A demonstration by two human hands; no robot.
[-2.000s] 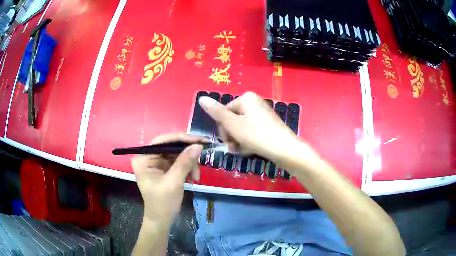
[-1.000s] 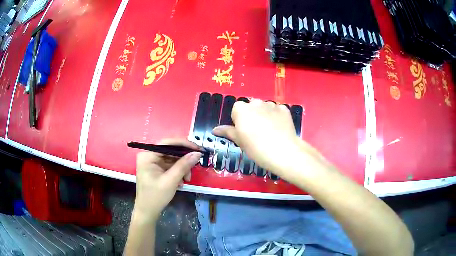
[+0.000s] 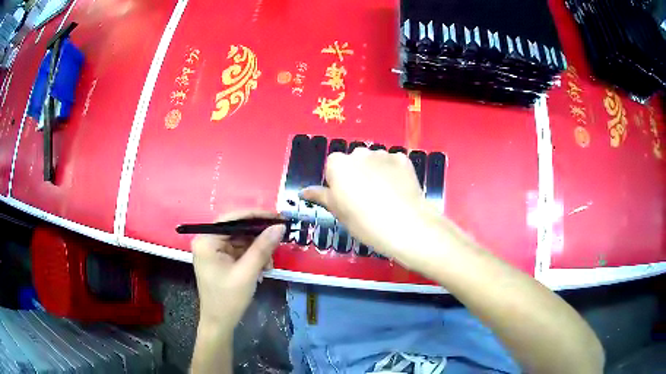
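Observation:
A row of several long black housing strips with rounded ends lies side by side on the red bench, with a shiny transparent edge around it. My left hand holds thin black tweezers like a pen, their tip end at the lower left strips. My right hand lies over the middle of the row, thumb near the left strips' small holes, and hides several strips. Whether its fingers grip anything is hidden.
A thick black stack of filled trays stands at the back right, with another dark stack beyond it. A dark rod-like tool lies across a blue block at the left. A red stool is below the bench.
My right hand has moved down and off the top of the left strips, uncovering them. My left hand has shifted slightly left with the tweezers since a second ago.

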